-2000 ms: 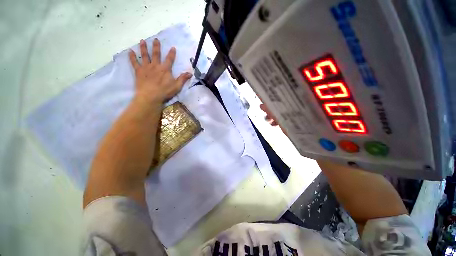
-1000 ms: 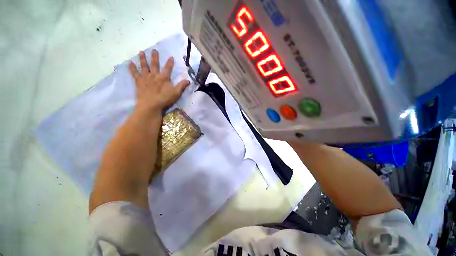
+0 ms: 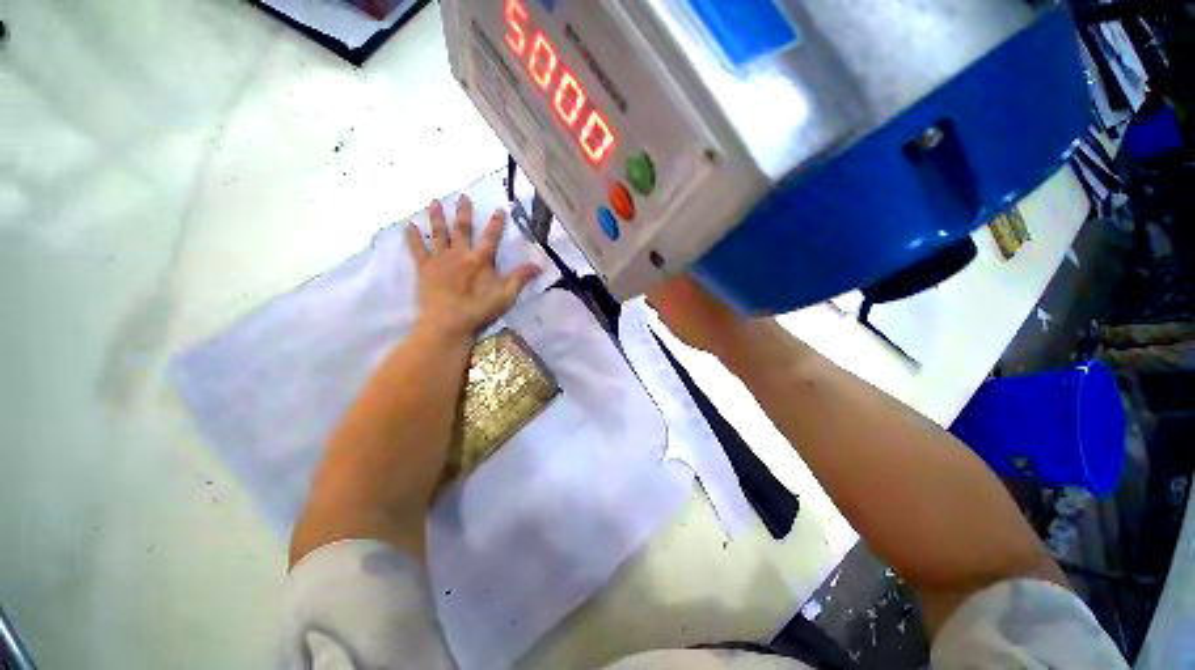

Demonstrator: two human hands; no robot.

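A blue and silver straight knife cutting machine [image 3: 813,144] fills the upper right, its control box reading 5000. Its narrow upright guard [image 3: 527,220] meets the edge of the white paper marker [image 3: 315,353]. My left hand [image 3: 461,278] lies flat on the paper with fingers spread, left of the guard. A gold-brown cutting weight [image 3: 505,393] rests on the paper, partly under my left forearm. My right hand [image 3: 682,312] reaches behind the control box; its fingers and grip are hidden. A cut strip of black fabric [image 3: 734,452] with white paper lies right of the marker.
The cream-white table [image 3: 118,432] extends left. A dark-edged piece with white paper [image 3: 343,24] lies at the top. Another gold-brown block [image 3: 1009,232] is near the right table edge. A blue bin [image 3: 1048,425] stands by the scrap-littered floor at right.
The machine appears further up and left, showing more of its motor body. The cut strip stands further apart from the marker. The view has shifted; my left hand stays flat on the paper.
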